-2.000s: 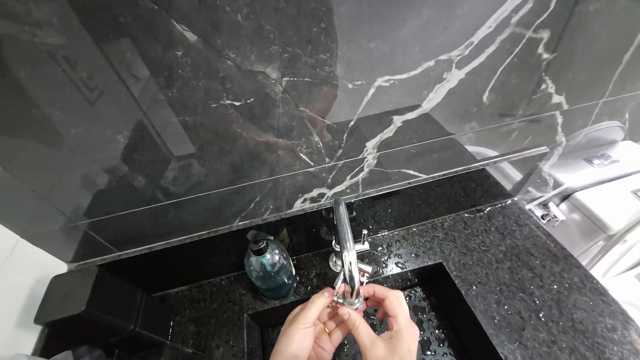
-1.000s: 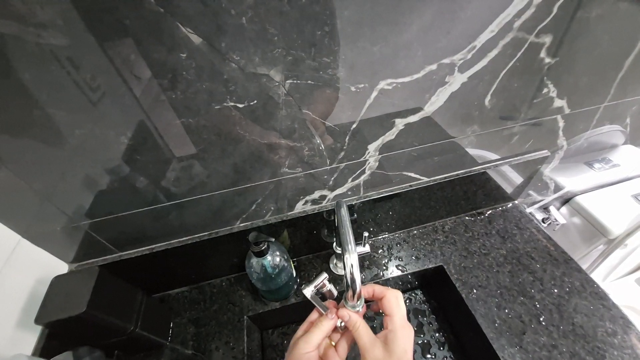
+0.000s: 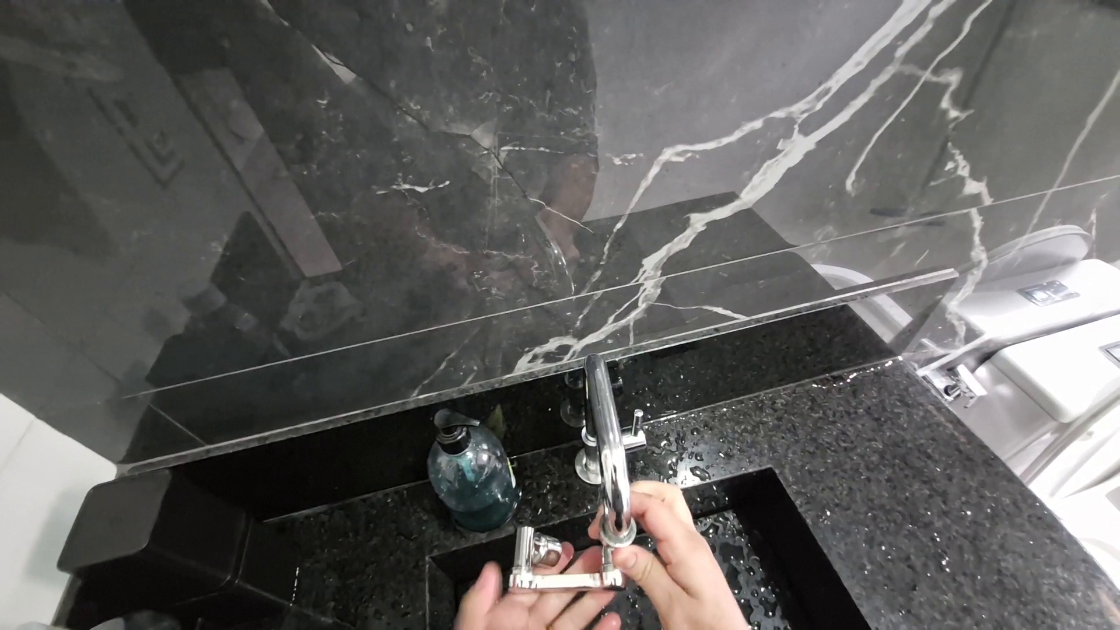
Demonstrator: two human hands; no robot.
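Observation:
A chrome gooseneck faucet [image 3: 605, 420] rises from the black granite counter, its spout end over the sink [image 3: 787, 542]. My right hand [image 3: 674, 551] grips the spout's tip, with thumb and fingers on either side of it. Just under the tip is a jointed chrome fitting [image 3: 564, 579], shaped like an arm with a short upright cylinder at its left end. My left hand [image 3: 534, 604] is cupped palm up beneath this fitting, fingers spread; whether it bears the fitting's weight I cannot tell. The fitting's right end meets the spout's tip, partly hidden by my right thumb.
A soap pump bottle [image 3: 473, 472] with blue-green liquid stands behind the sink, left of the faucet. A black box-shaped container [image 3: 157, 542] is at the far left. Water drops wet the granite counter [image 3: 875, 437]. Behind rises a glossy marbled wall [image 3: 437, 219]; a white toilet [image 3: 1059, 350] is at right.
My left hand has gone from pinching near the spout tip to lying palm up below it. The chrome fitting, partly hidden by my fingers earlier, now shows its whole arm stretching left.

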